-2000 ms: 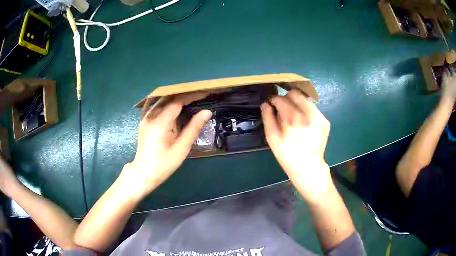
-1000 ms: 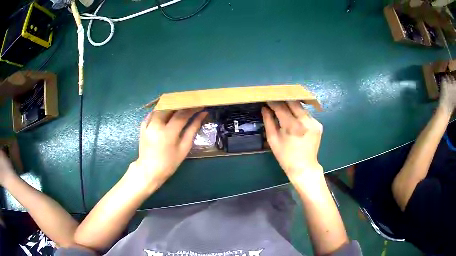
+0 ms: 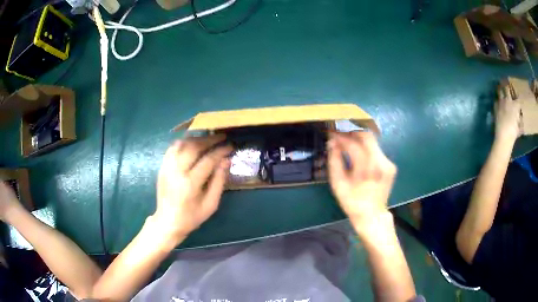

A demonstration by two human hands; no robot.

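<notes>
An open cardboard box (image 3: 277, 116) lies in front of me, its lid raised at the back. A black power adapter (image 3: 292, 171) lies at the front right inside, with a thin black lead beside it. A shiny clear plastic bag (image 3: 245, 163) lies at the front left. Dark cables lie behind them in shadow. My left hand (image 3: 192, 180) is at the box's left end, fingertips over the inside. My right hand (image 3: 361, 171) is at the right end, slightly blurred, fingers bent at the wall. Whether either hand grips the box or a cable is unclear.
Green bench (image 3: 283, 59). At left are a black cable (image 3: 101, 177) with a pale wrapped part, a yellow-and-black device (image 3: 40, 42) and another open box (image 3: 65, 121). At right, a person's hand (image 3: 507, 112) is on a cardboard box (image 3: 527, 106); another open box (image 3: 466, 35) stands behind.
Both my hands have moved outward from the cables toward the box's ends, showing more of the inside. The neighbour's box at right now shows a flat cardboard face with a hand on it.
</notes>
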